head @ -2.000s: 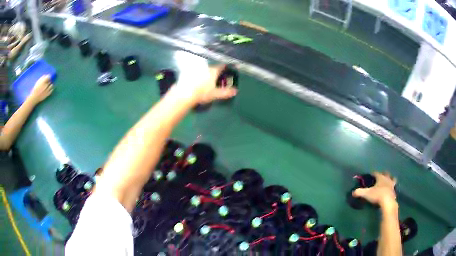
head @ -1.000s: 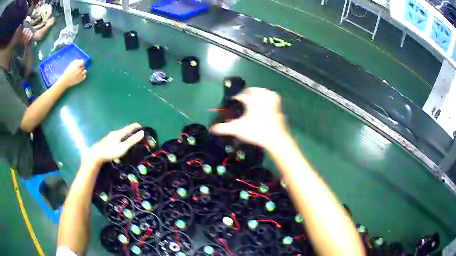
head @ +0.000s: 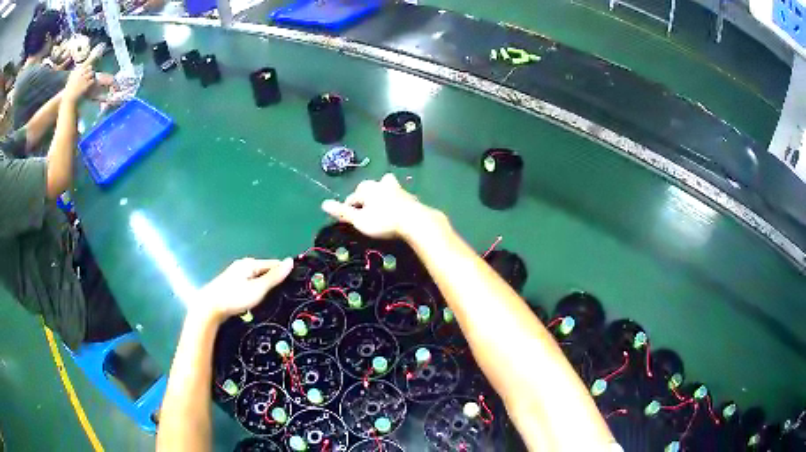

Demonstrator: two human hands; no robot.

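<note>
Many black housings point(head: 367, 350) stand massed in front of me, with green-topped components and red leads on their end faces. My left hand point(head: 243, 290) is at the group's upper left edge, fingers close together over the housings; whether it grips one is hidden. My right hand point(head: 380, 210) is just above the group's back edge, fingers partly spread, with nothing seen in it. A single housing point(head: 501, 179) stands upright to the right of it, and another point(head: 403, 139) stands behind it. A round circuit board point(head: 338, 160) with a short white lead lies beyond my right hand.
More single housings point(head: 326, 119) stand in a row towards the back left. A blue tray point(head: 126, 141) lies by neighbouring workers at the left. The pale metal belt edge point(head: 566, 115) and black conveyor run behind the bench, with a green-yellow item point(head: 515, 56) on the belt.
My right hand has moved from the housing at the back to above the group's edge. That housing now stands free in the row. My left hand has shifted slightly in view.
</note>
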